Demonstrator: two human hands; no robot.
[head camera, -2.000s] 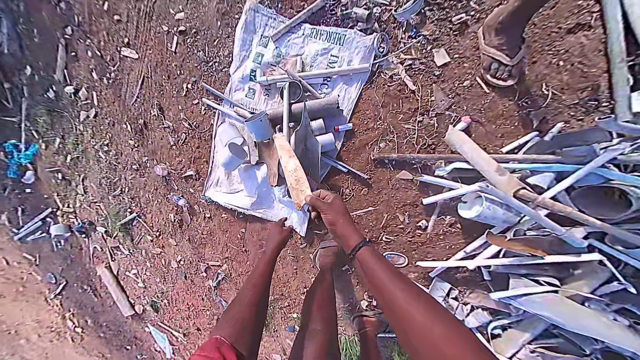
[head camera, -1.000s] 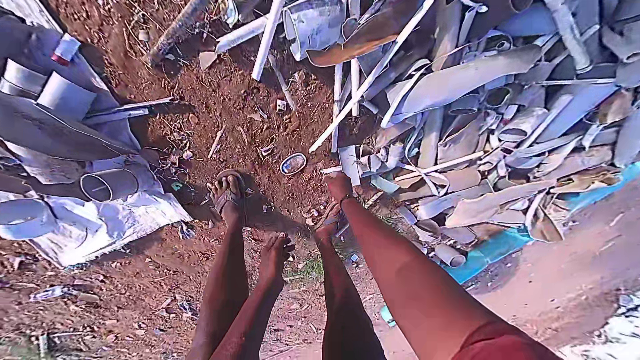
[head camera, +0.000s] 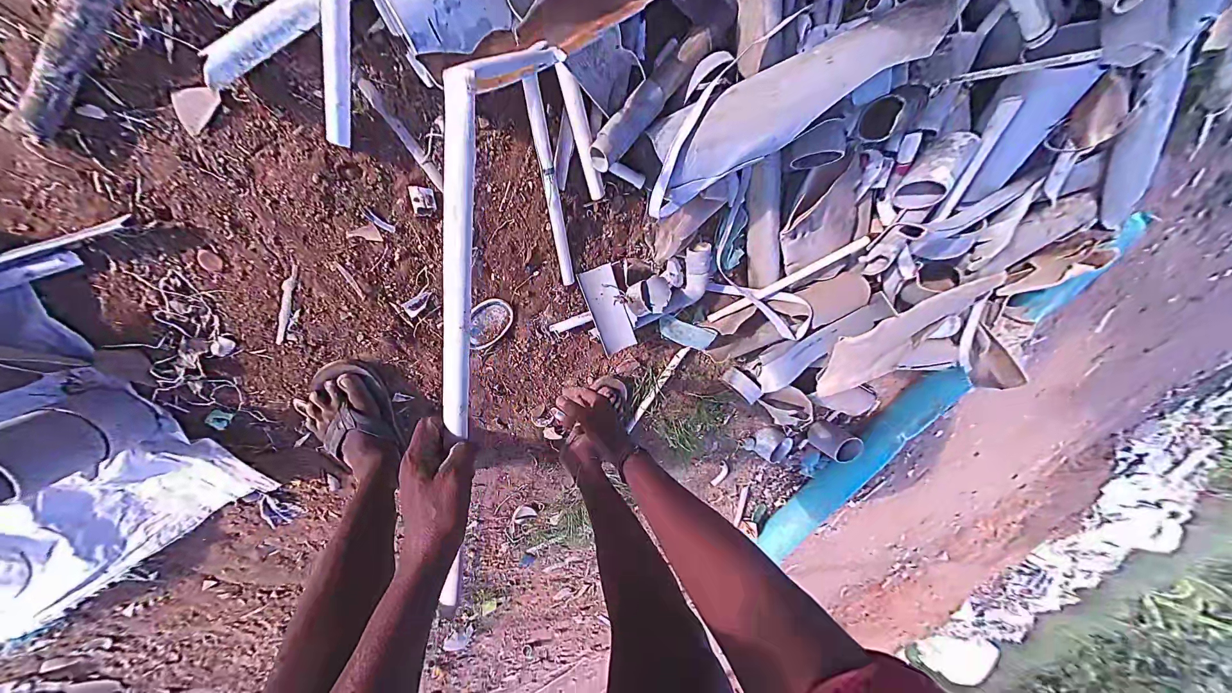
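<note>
My left hand (head camera: 435, 476) is closed around a long white plastic pipe (head camera: 456, 250), which stands out above the fist and also shows below it. At its top end the pipe bends at a corner into a short arm pointing right. My right hand (head camera: 592, 423) is low over my right sandal (head camera: 608, 390), with its fingers bunched. A thin pale strip (head camera: 659, 390) runs close beside it; whether the hand grips it cannot be made out. My left sandaled foot (head camera: 356, 414) is just left of my left hand.
A large heap of cut plastic pipes and curved sheets (head camera: 808, 96) fills the upper right, with a blue sheet (head camera: 866, 462) under its edge. At the left, a white sack (head camera: 135, 481) lies under grey pipe pieces. An oval dish-like piece (head camera: 491, 323) lies on the reddish soil.
The view has swung right from the sack to the pipe heap. My left hand, empty a second ago, now has the white pipe. My right hand is now lower, by the right foot.
</note>
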